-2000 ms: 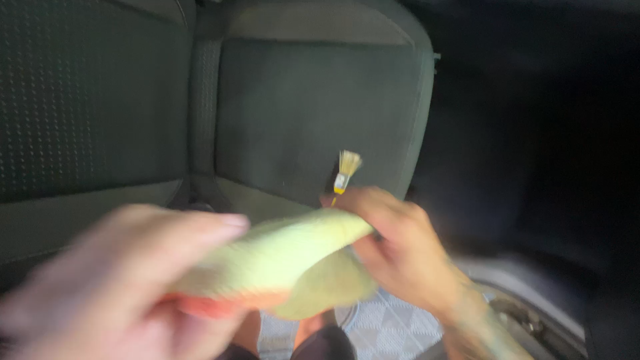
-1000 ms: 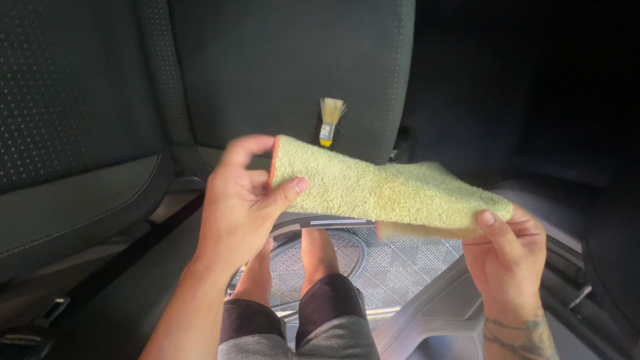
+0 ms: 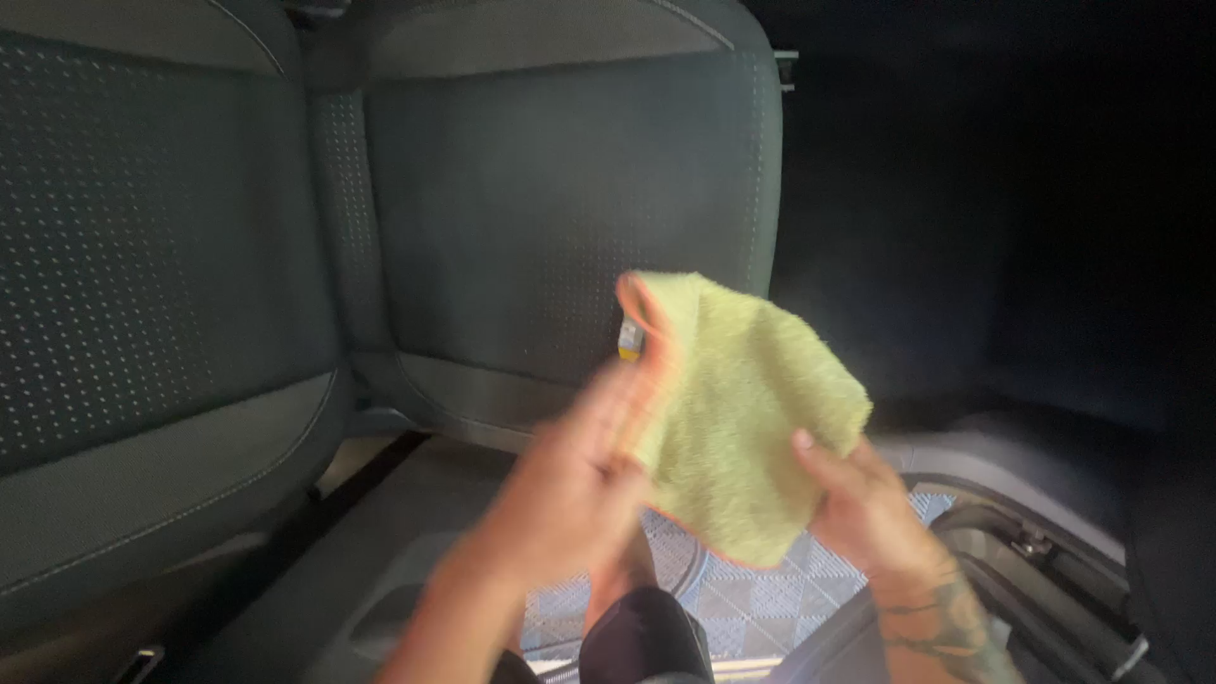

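Note:
A yellow-green microfiber cloth (image 3: pixel 750 418) with an orange edge hangs between my two hands, above the front of a dark car seat. My left hand (image 3: pixel 579 475), blurred, grips its orange-edged left side. On the right side, the thumb of my right hand (image 3: pixel 864 503) lies over the cloth and the fingers are behind it. Just past the cloth's upper left corner shows part of a paintbrush (image 3: pixel 629 337) on the seat; its bristles are hidden by the cloth.
Two dark fabric seat parts meet at a seam, the nearer-left one (image 3: pixel 95 247) dotted with a light pattern. Below are my legs (image 3: pixel 636 627) and a patterned floor (image 3: pixel 760 589). A door sill with a metal latch part (image 3: pixel 1031 541) runs along the lower right.
The cloth was stretched wide between my hands one second ago; now my hands are closer together and it is more bunched and upright. It now covers part of the paintbrush.

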